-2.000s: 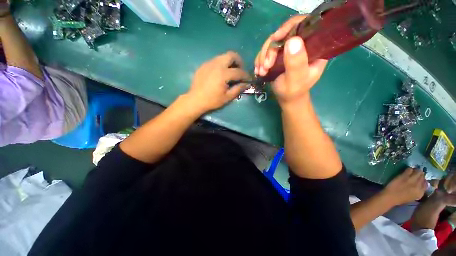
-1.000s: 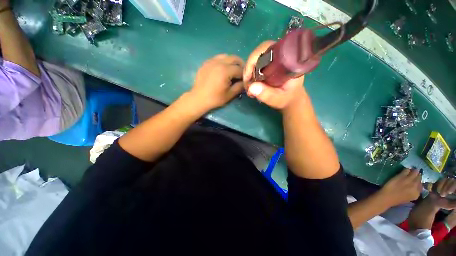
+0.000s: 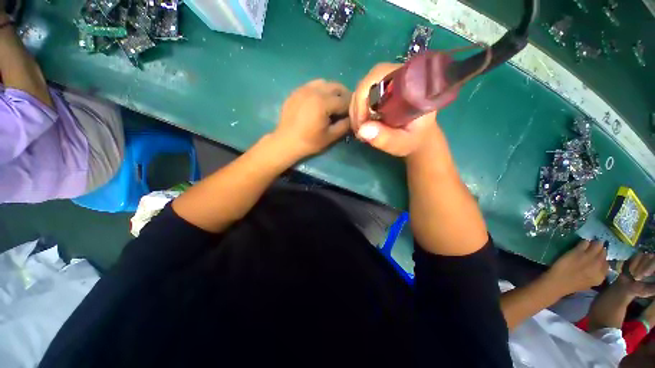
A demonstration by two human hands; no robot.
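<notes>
My right hand (image 3: pixel 391 136) is closed around the dark red electric screwdriver (image 3: pixel 416 90), held with its rear end and black cord towards the camera. The screwdriver's tip is hidden behind my right hand. My left hand (image 3: pixel 312 118) is against the right hand's fingers, its fingers curled over a small dark piece, mostly hidden, that looks like part of a circuit-board assembly (image 3: pixel 336 121). Both hands are just above the green bench (image 3: pixel 237 79) near its front edge.
Board piles lie at the left (image 3: pixel 133 29) and right (image 3: pixel 566 180); loose boards (image 3: pixel 334 14) lie ahead. A light blue carton (image 3: pixel 240 16) is at the back. A yellow box (image 3: pixel 627 215) is at right. People sit both sides; a blue stool (image 3: pixel 108 190) is at left.
The screwdriver has swung from lying slanted to the right to pointing down, and my right hand has come against my left. A loose board behind the screwdriver now shows. Little differs over the last second.
</notes>
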